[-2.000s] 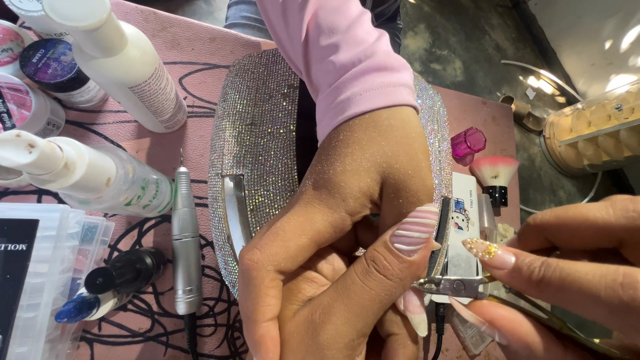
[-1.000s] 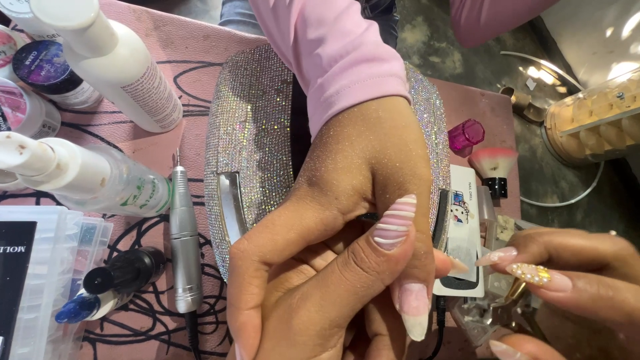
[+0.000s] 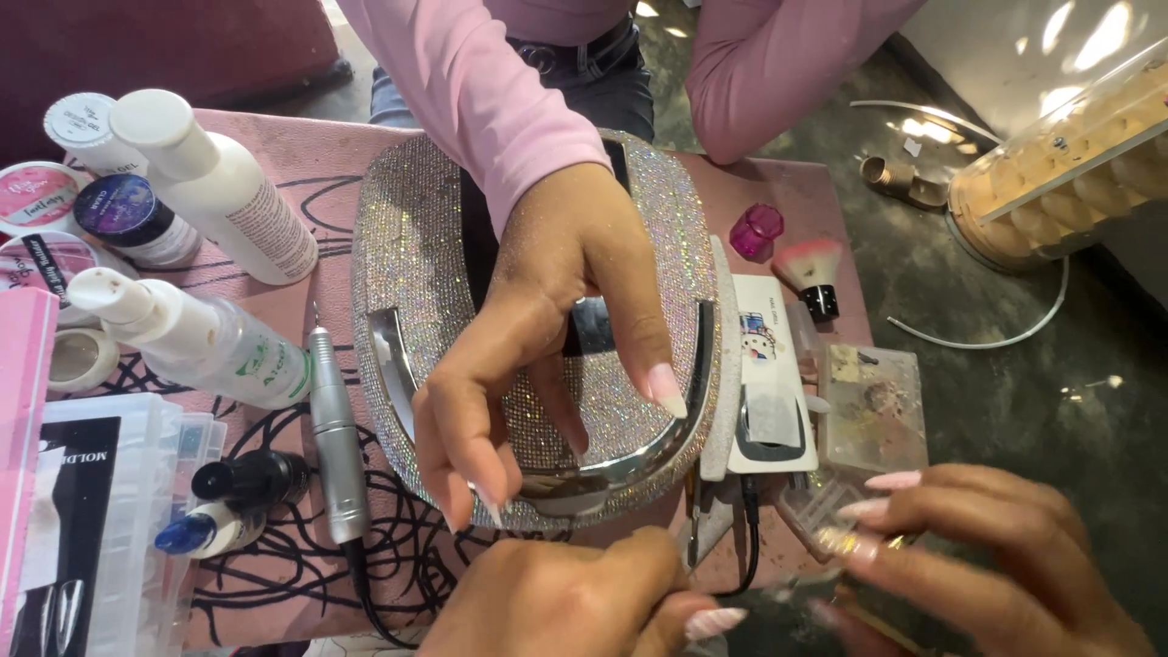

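Another person's hand (image 3: pixel 575 301), in a pink sleeve, hangs with bent fingers over a rhinestone-covered nail lamp (image 3: pixel 411 228). Below it, at the bottom edge, is my left hand (image 3: pixel 566 593), its fingers curled and its striped thumbnail pointing right; whether anything is in it is hidden. My right hand (image 3: pixel 967 557), at the lower right, holds a blurred gold-coloured metal tool (image 3: pixel 867 607) between thumb and fingers, beside a small clear plastic box (image 3: pixel 817 511). The two hands are apart, and neither touches the other person's hand.
Pump bottles (image 3: pixel 237 210), jars (image 3: pixel 128 214) and plastic cases (image 3: pixel 137 511) crowd the left. A silver nail drill handpiece (image 3: pixel 336 438) lies left of the lamp. To its right are the drill's white control unit (image 3: pixel 762 347), a dust brush (image 3: pixel 812 274), a magenta cup (image 3: pixel 756 232) and a cloudy box (image 3: pixel 871 406).
My left hand has let go of the other person's hand and moved down. The other hand's fingers are now spread over the lamp. My right hand, with the metal tool, is lower and farther from them.
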